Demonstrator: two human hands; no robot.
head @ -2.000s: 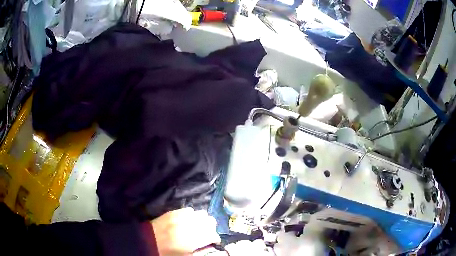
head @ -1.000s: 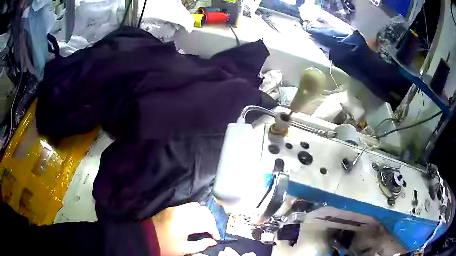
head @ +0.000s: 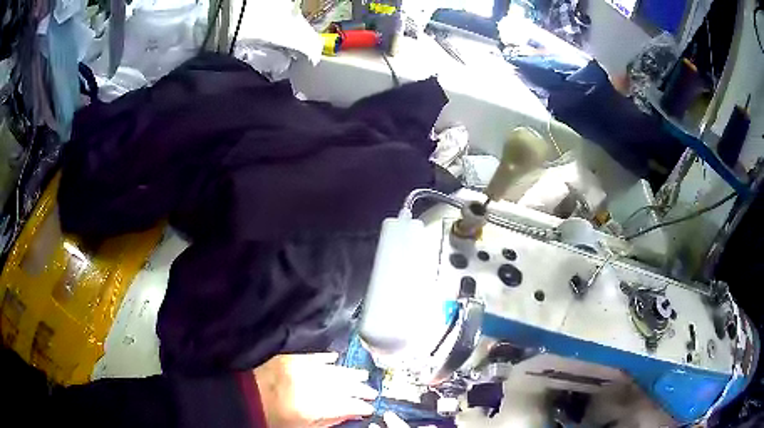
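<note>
The dark garment (head: 293, 184) lies heaped left of the white sewing machine head (head: 553, 292) with its blue stripe. My left hand (head: 314, 390) lies flat at the bottom centre, palm down, fingers pointing right toward the needle area (head: 444, 389). Its fingertips rest at the dark cloth's edge by the machine. Fingertips of my right hand (head: 389, 420) show at the bottom edge, just right of the left hand; the rest is cut off. Glare and the machine hide the needle and the cloth under it.
A yellow taped bundle (head: 80, 276) lies left, partly under the garment. A red thread spool (head: 358, 40) stands on the far table. Crumpled pale cloth (head: 553, 185) and a beige bulb-shaped part (head: 515, 159) are behind the machine. Other dark cloth (head: 611, 113) lies upper right.
My left hand has flattened with its fingers stretched toward the needle area; a second ago they were curled. The right fingertips have moved slightly. The garment heap has barely changed.
</note>
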